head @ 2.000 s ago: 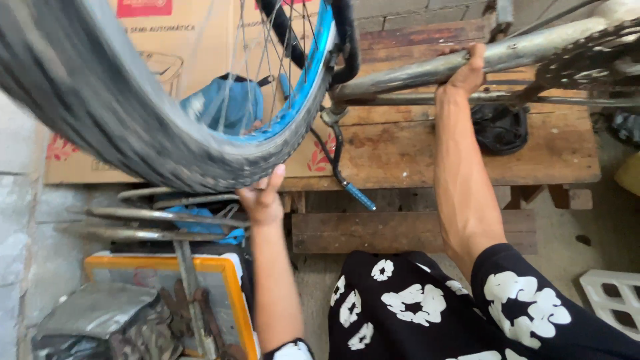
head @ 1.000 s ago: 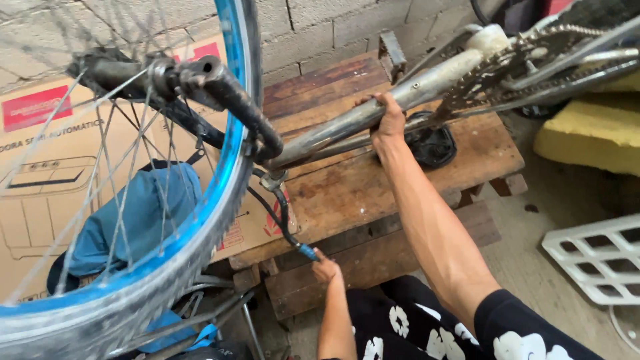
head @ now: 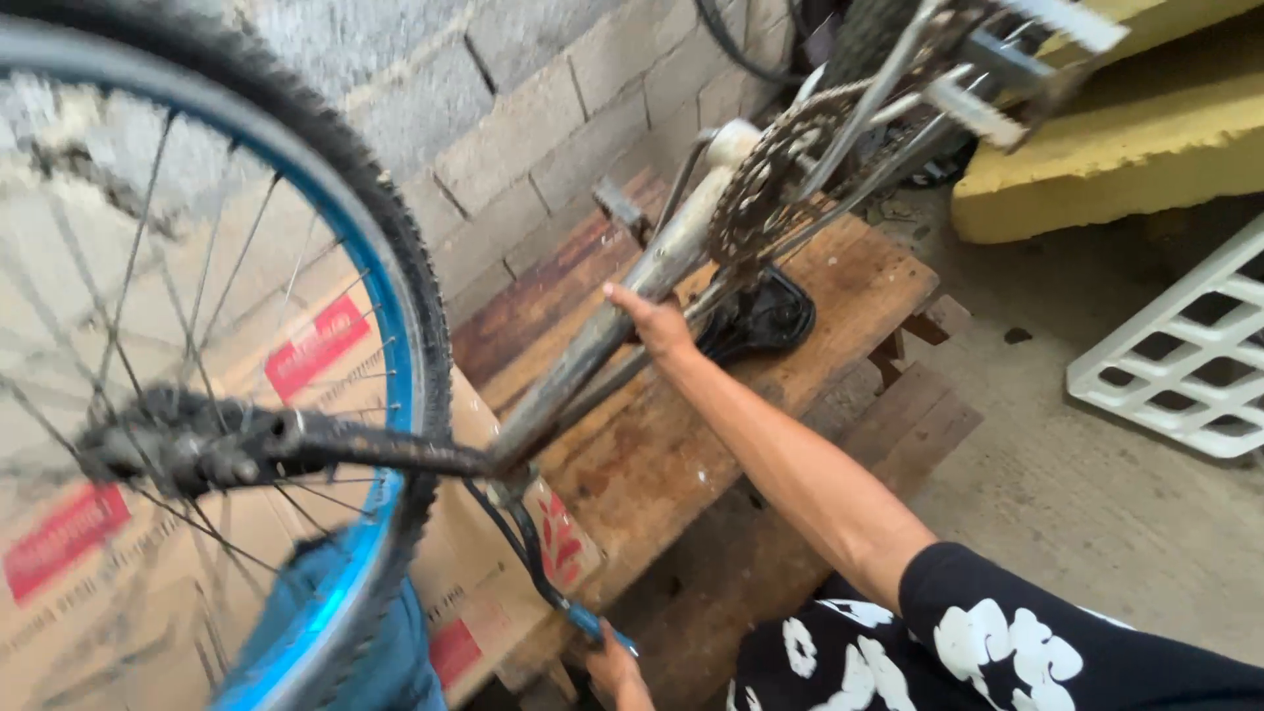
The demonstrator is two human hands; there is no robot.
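Observation:
A bicycle rests upside down over a wooden bench, its black saddle low on the planks. My right hand is closed around the grey metal frame tube. Down at the bottom, my left hand grips the blue handlebar grip. On the left stands the front wheel, with a blue rim and a black knobby tyre, held in the black fork. The chainring and a pedal are at the upper right.
Under the bicycle is the wooden bench, partly covered by printed cardboard with a blue cloth on it. Behind runs a concrete block wall. Yellow foam and a white plastic lattice are at the right.
My left hand has gone from the front tyre to the blue handlebar grip. My right hand stays on the frame tube. The bicycle appears more slanted as the view has turned.

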